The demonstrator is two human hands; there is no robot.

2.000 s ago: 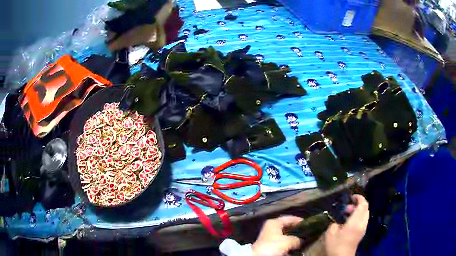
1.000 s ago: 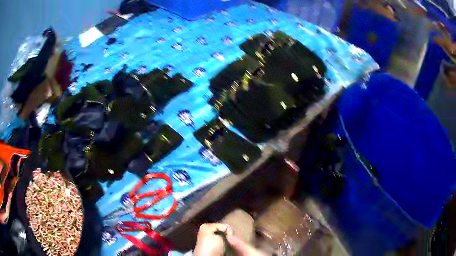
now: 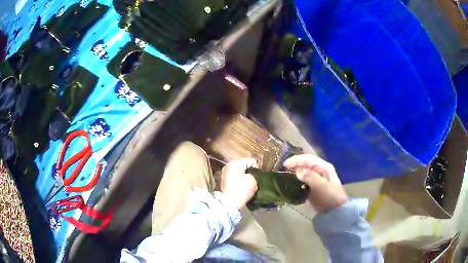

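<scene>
A dark green velvet-like pouch [image 3: 277,187] is held above my lap between both hands. My left hand [image 3: 239,182] grips its left end, and my right hand [image 3: 319,181] grips its right end near the top edge. A thin thread runs by each hand. A gold dot shows near the pouch's right end. Below and behind the hands lies a brown block with fine gold-tan strands [image 3: 241,136]. A single green pouch [image 3: 149,77] lies at the table's edge, beside the overlapping pouches [image 3: 179,25].
Red-handled scissors [image 3: 79,162] and a red strap [image 3: 87,218] lie on the blue cartoon-print cloth. A heap of pouches [image 3: 38,97] is at the left. A large blue bin [image 3: 379,77] stands at the right, with an open cardboard box [image 3: 410,198] beside it.
The view has swung right and down toward my lap. The table things have shifted left, and the blue bin shows larger. Both hands now hold the pouch stretched out between them.
</scene>
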